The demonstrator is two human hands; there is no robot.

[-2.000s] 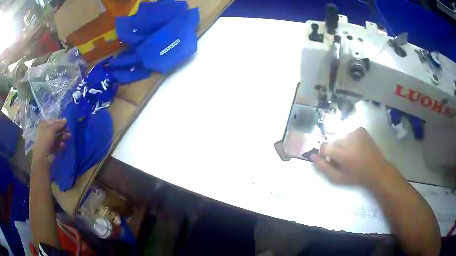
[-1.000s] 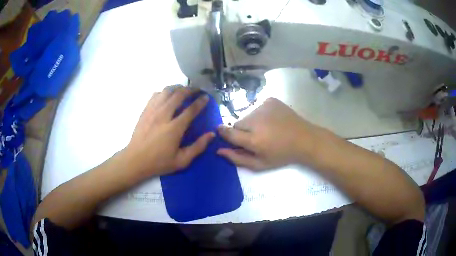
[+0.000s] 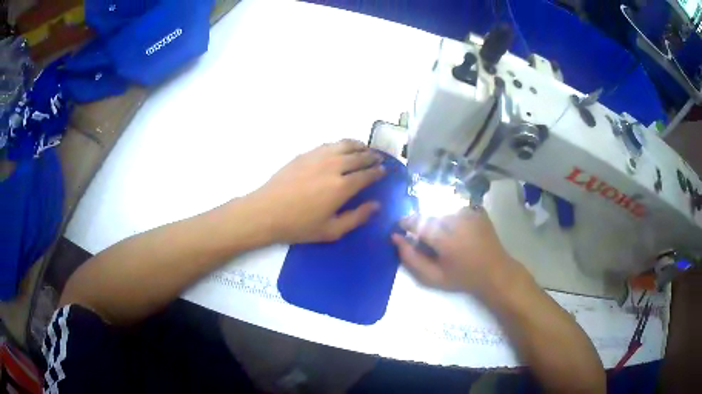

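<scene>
A plain blue rounded panel lies on the white table in front of the sewing machine, its upper right edge by the lit presser foot area. My left hand lies flat on the panel's upper part, fingers spread, thumb pointing right. My right hand is at the panel's right edge beside the lamp glare, thumb and fingertips close together at the edge. The glare hides the needle and the exact contact of the right fingertips.
Blue pieces with white lettering lie at the upper left on a brown surface. More blue pieces hang at the far left. Red-handled snips are at the right. Small blue and white pieces show behind the machine arm.
The view has shifted, so the machine appears further right and tilted. Both hands remain at the panel; compared with the oldest frame, the left hand has come from the pile and the panel is now at the machine.
</scene>
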